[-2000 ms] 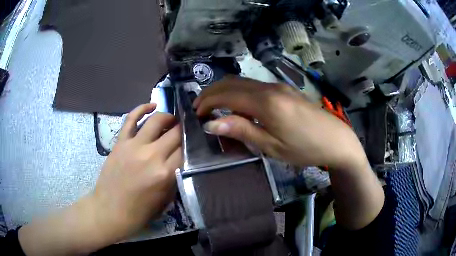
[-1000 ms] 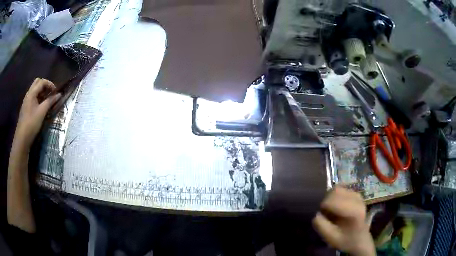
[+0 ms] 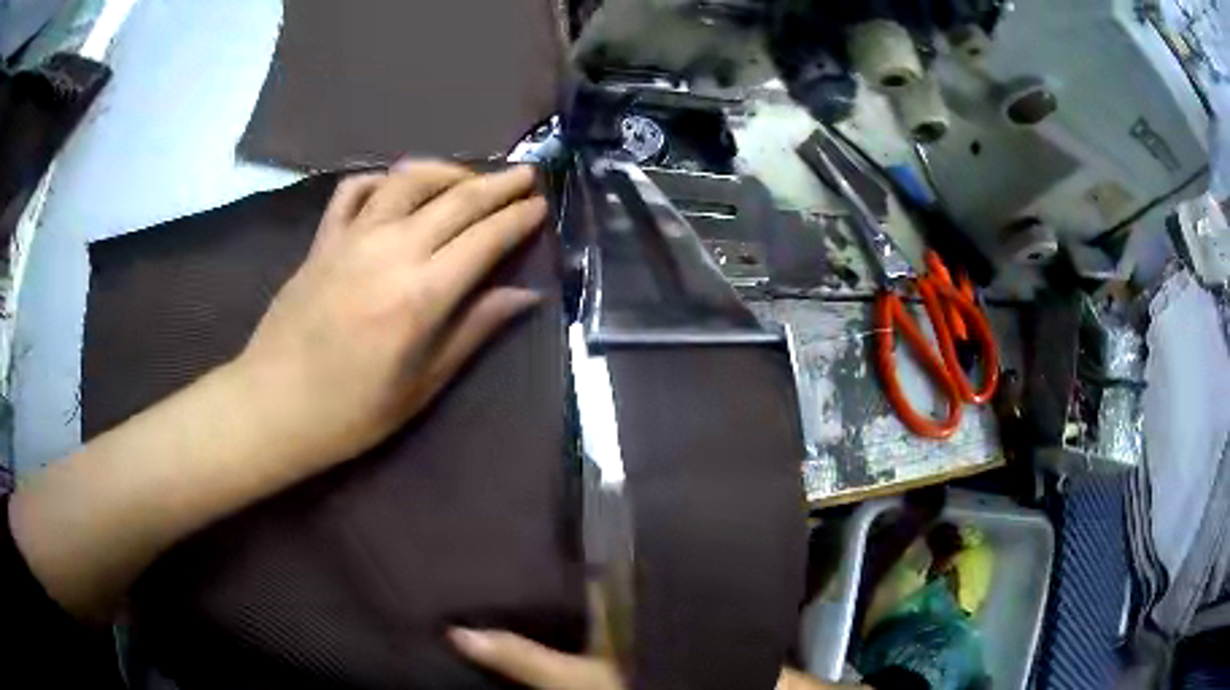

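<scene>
A large dark brown fabric panel [image 3: 445, 499] lies left of the metal folder [image 3: 661, 270], its right edge along the folder's side. My left hand [image 3: 391, 297] is on the panel, fingertips at its upper right corner close to the needle area, which is hard to make out. My right hand [image 3: 540, 661] is at the bottom, mostly hidden and cut off, with one digit over the panel near its right edge. A brown strip [image 3: 715, 499] hangs from the folder's wide mouth, over part of the right hand. Another brown panel [image 3: 418, 81] lies behind.
Orange-handled scissors [image 3: 924, 357] lie on the machine table [image 3: 863, 431] right of the folder. The sewing machine head [image 3: 1079, 135] is at the upper right. A grey bin [image 3: 1052, 539] with green and yellow items is below the table edge. Pale grey fabric [image 3: 1180, 391] is stacked far right.
My left hand has brought a brown panel from the far left up beside the folder. My right hand has moved left from beside the strip to the panel's lower right edge. The view has shifted.
</scene>
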